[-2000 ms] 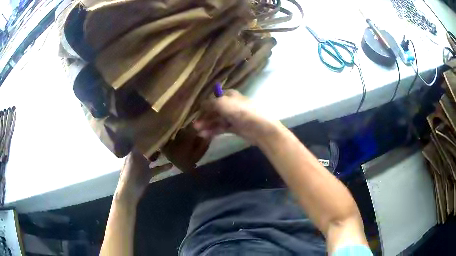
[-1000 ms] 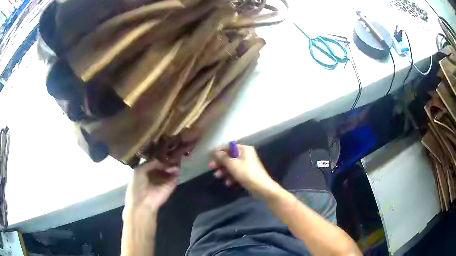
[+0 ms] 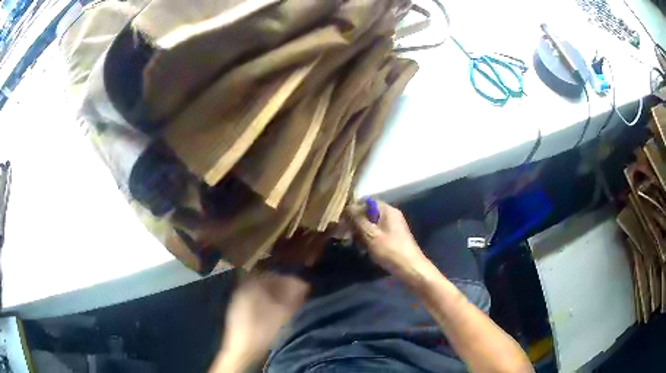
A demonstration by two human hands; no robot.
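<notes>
A thick floppy stack of brown canvas tote bags (image 3: pixel 241 138) lies on the white table and overhangs its front edge. My right hand (image 3: pixel 387 233) is closed around a small purple object (image 3: pixel 372 210), possibly a lighter, at the lower right corner of the stack. Its fingertips are beside the bag edges. My left hand (image 3: pixel 272 295) is blurred below the front edge of the stack, near its reddish-brown lower part. Its fingers are unclear, and whether it grips a bag cannot be told.
Teal-handled scissors (image 3: pixel 497 79) lie on the white table (image 3: pixel 445 131) to the right. Beyond them is a dark round disc (image 3: pixel 561 67) with a pen-like tool on it, and thin cables. More brown bags (image 3: pixel 646 218) are stacked at the far right.
The bag stack has swung right and toward me since a second ago. My right hand has moved slightly right, with the purple object. My left hand has moved right and down.
</notes>
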